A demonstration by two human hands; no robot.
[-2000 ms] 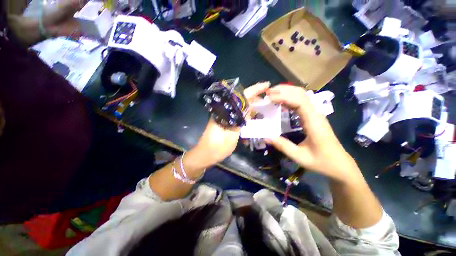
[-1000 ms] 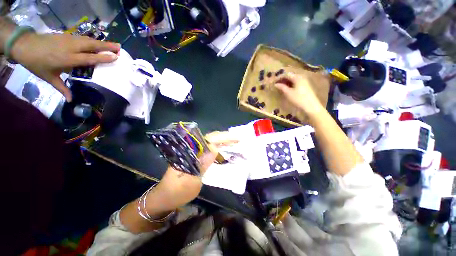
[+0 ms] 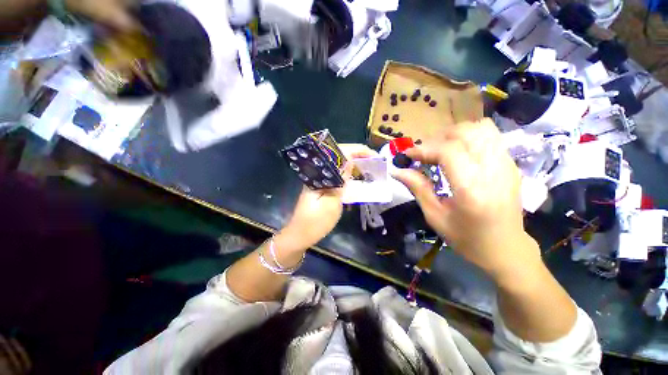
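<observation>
My left hand [image 3: 320, 209] holds the lens module [image 3: 313, 165], a black square face with round clear lenses, its coloured wires behind it. Beside it is the small white housing [image 3: 370, 182], open side up, at the fingers of my left hand. My right hand [image 3: 476, 190] pinches a small black rubber plug [image 3: 402, 160] between thumb and finger, over the white camera body. A red part [image 3: 401, 145] shows just behind the plug. My right hand hides most of the camera body; tail wires [image 3: 414, 282] hang below it.
A shallow cardboard tray [image 3: 469, 104] with several black plugs stands behind my right hand. Part-built cameras [image 3: 586, 173] crowd the right side. At the upper left, another person's blurred hand is at a camera [image 3: 172, 47]. The bench edge [image 3: 242, 220] runs in front of me.
My right hand has come back from the cardboard tray to the camera with a black plug. My left hand has turned the module and housing. The other person's camera at the left has been moved.
</observation>
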